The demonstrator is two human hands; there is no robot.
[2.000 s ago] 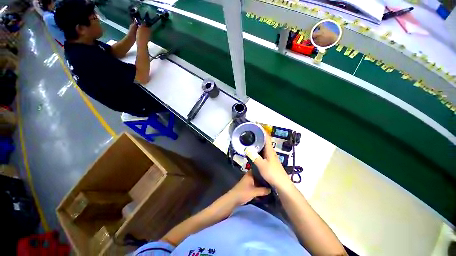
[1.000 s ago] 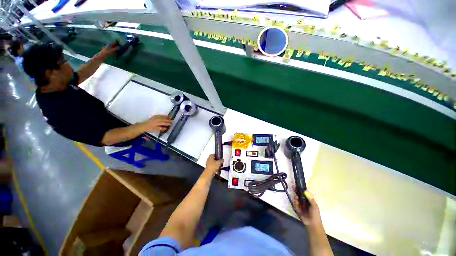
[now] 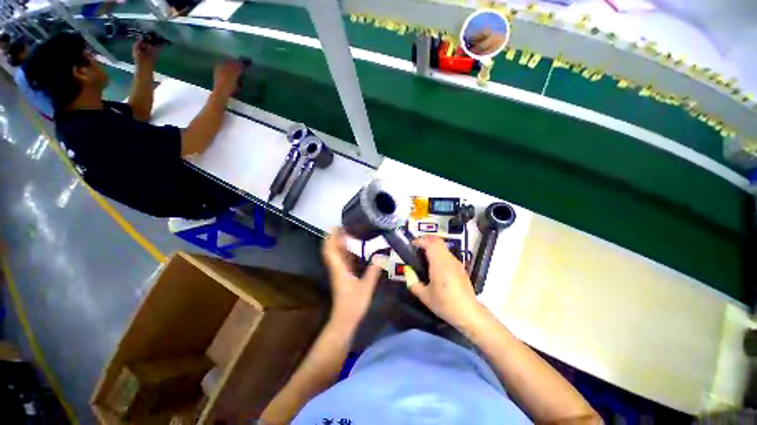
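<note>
A dark grey hair dryer (image 3: 371,209) is held up above the worktop's edge, its round head tilted toward me. My right hand (image 3: 438,278) is closed around its handle. My left hand (image 3: 350,278) is slightly blurred just below the head, thumb and fingers spread; any contact with the dryer is unclear. The white test box (image 3: 427,226) lies behind, partly hidden by the dryer and my right hand, with an orange-yellow adapter (image 3: 419,207). Another dryer (image 3: 491,242) lies right of the box.
Two dryers (image 3: 305,170) lie side by side on the worktop at left. A person in dark clothing (image 3: 116,149) sits beyond them. An open carton (image 3: 274,286) stands on the floor at left. A metal post (image 3: 344,79) and a round mirror (image 3: 485,34) stand by the green belt (image 3: 531,149).
The dryer left of the test box has been lifted and is now in my right hand. My right hand has let go of the dryer right of the box. The seated person's arm has moved back.
</note>
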